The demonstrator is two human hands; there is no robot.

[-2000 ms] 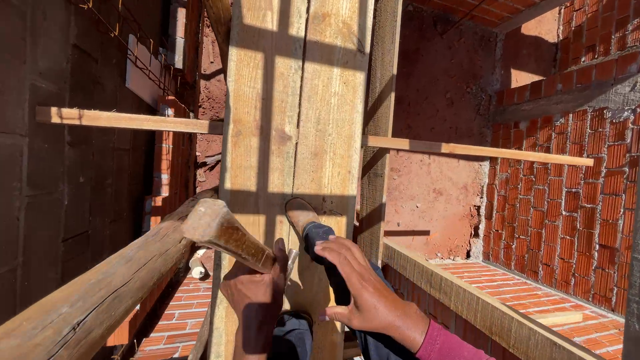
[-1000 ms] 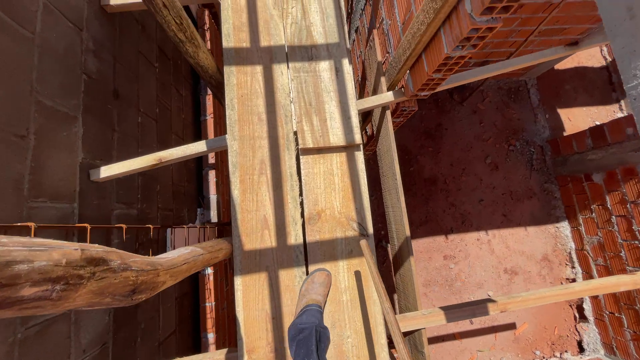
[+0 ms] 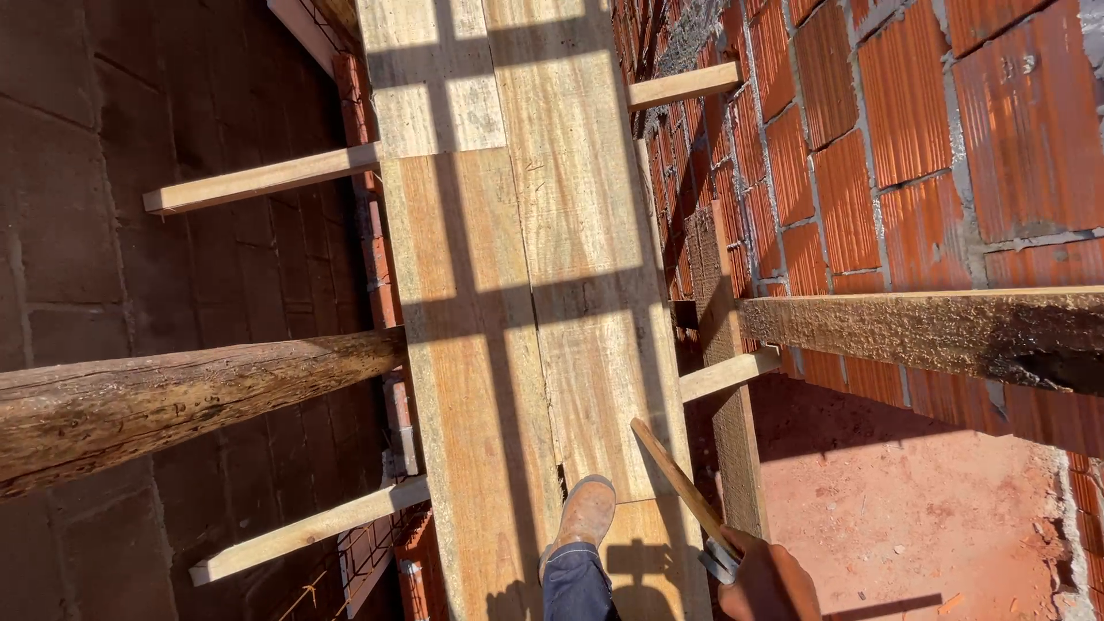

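Note:
My right hand (image 3: 770,580) is at the lower right, closed around a tool with a wooden handle (image 3: 677,479). Metal shows beside the fingers, and the handle points up and left over the planks. The tool's head is mostly hidden, so its kind is unclear. My left hand is out of the frame. Below me a brown leather boot (image 3: 589,511) and a dark blue trouser leg (image 3: 576,582) rest on the walkway of wooden planks (image 3: 595,345), where shadows of a hand and tool fall.
Round log post (image 3: 216,388) reaches the walkway's left edge. Wooden crosspieces (image 3: 267,178) stick out on both sides. A thick timber beam (image 3: 914,332) stands right, before a hollow-brick wall (image 3: 906,129). Reddish ground (image 3: 897,509) lies far below on the right, a dark block wall (image 3: 172,259) left.
The view has moved a long way along the planks. Two seconds ago both hands showed near the log post; now only the right one does, with the wooden-handled tool in it.

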